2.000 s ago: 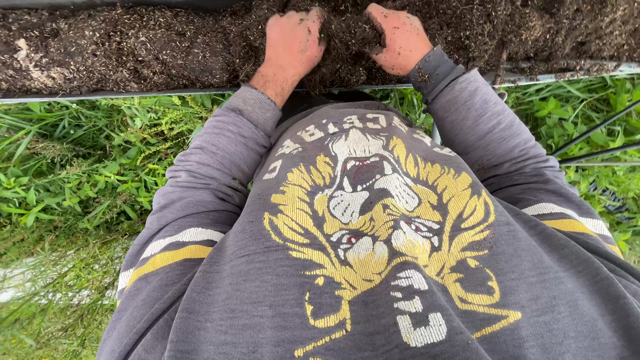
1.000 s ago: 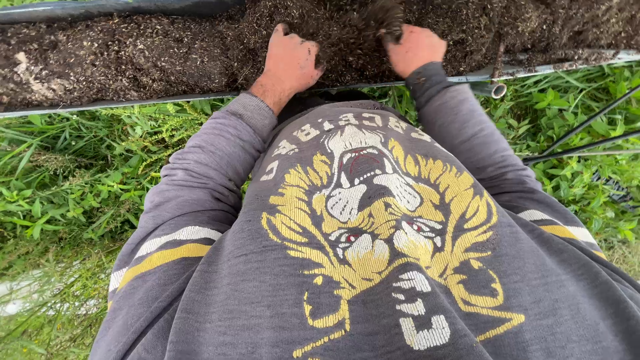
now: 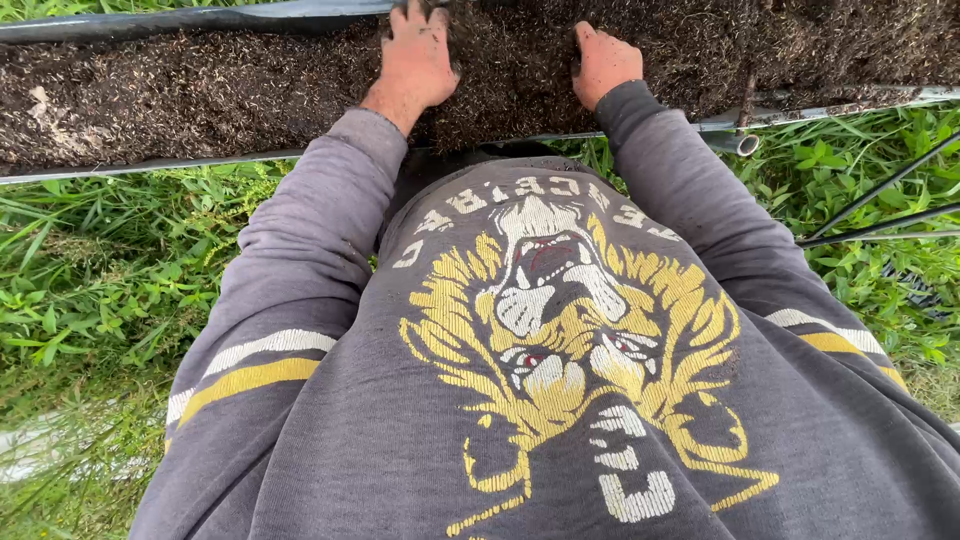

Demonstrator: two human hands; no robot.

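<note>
Dark, fibrous soil [image 3: 225, 94] fills a long trough lined with black plastic sheeting [image 3: 150, 24] across the top of the head view. My left hand [image 3: 418, 60] lies on the soil, its soiled fingers spread toward the trough's far edge, with nothing seen in it. To its right, my right hand [image 3: 607, 64] rests at the soil with its fingers curled; the fingertips are partly hidden, so I cannot tell whether it holds any soil. Loose soil lies heaped between both hands.
The trough's near rim [image 3: 150, 168] runs just in front of my body. A pipe end [image 3: 746, 145] sticks out below the rim at the right. Thin black rods [image 3: 885, 187] stand farther right, among green weeds [image 3: 67, 247].
My left hand has reached farther across the trough and its fingers have spread. Dark clumped material seen at my right hand a second ago no longer shows there.
</note>
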